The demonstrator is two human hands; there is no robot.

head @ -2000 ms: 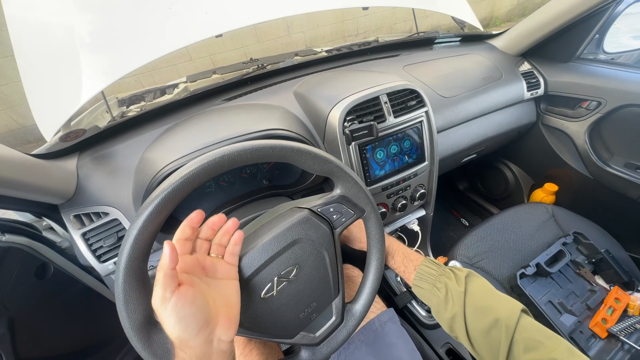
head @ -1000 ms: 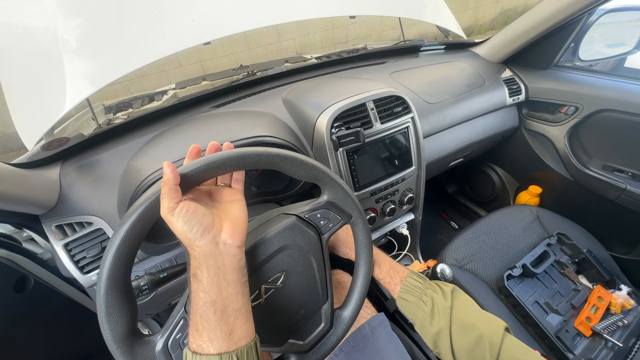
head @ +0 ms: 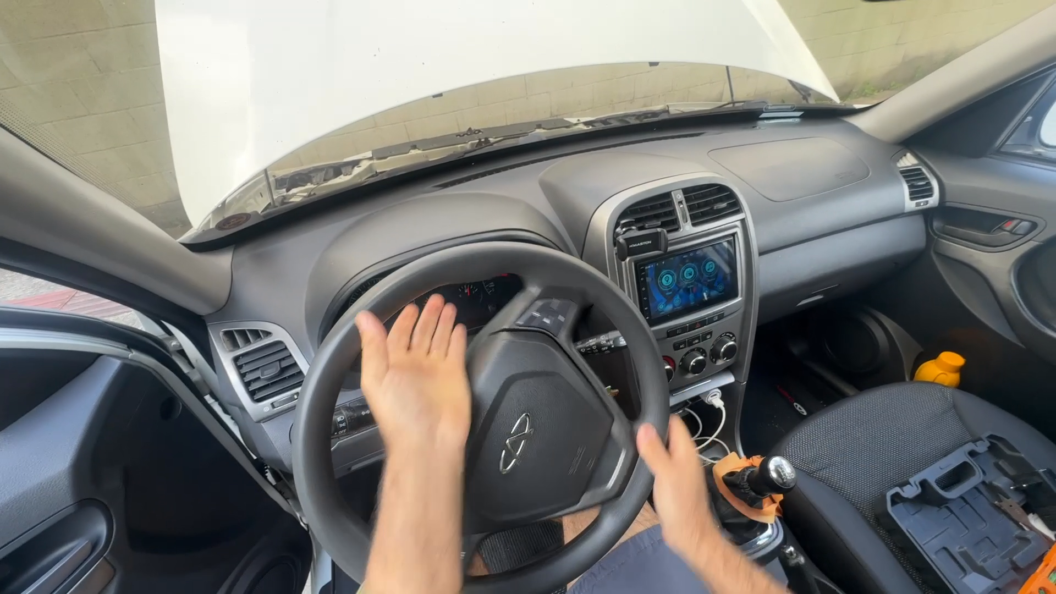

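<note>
My left hand (head: 419,375) is raised in front of the left part of the black steering wheel (head: 318,462), palm up and fingers extended, with nothing in it. At the lower right of the rim is my right hand (head: 678,478), slightly blurred; its thumb lies at the rim, and whether it grips is unclear. The wheel is turned, so its hub emblem (head: 515,443) tilts. Behind it, the instrument cluster (head: 478,297) shows partly lit. The dash touchscreen (head: 688,279) is on, below a black phone holder (head: 642,242).
The gear lever (head: 775,474) has an orange cloth or paper around its base. White cables (head: 716,412) hang from the console. On the passenger seat (head: 874,437) lie an open tool case (head: 965,511) and a yellow bottle (head: 940,369). A raised white hood (head: 462,58) stands beyond the windshield.
My right hand has come from behind the wheel, near the console, to the rim's lower right. The wheel has turned. The touchscreen, dark one second ago, is lit. The view has shifted left.
</note>
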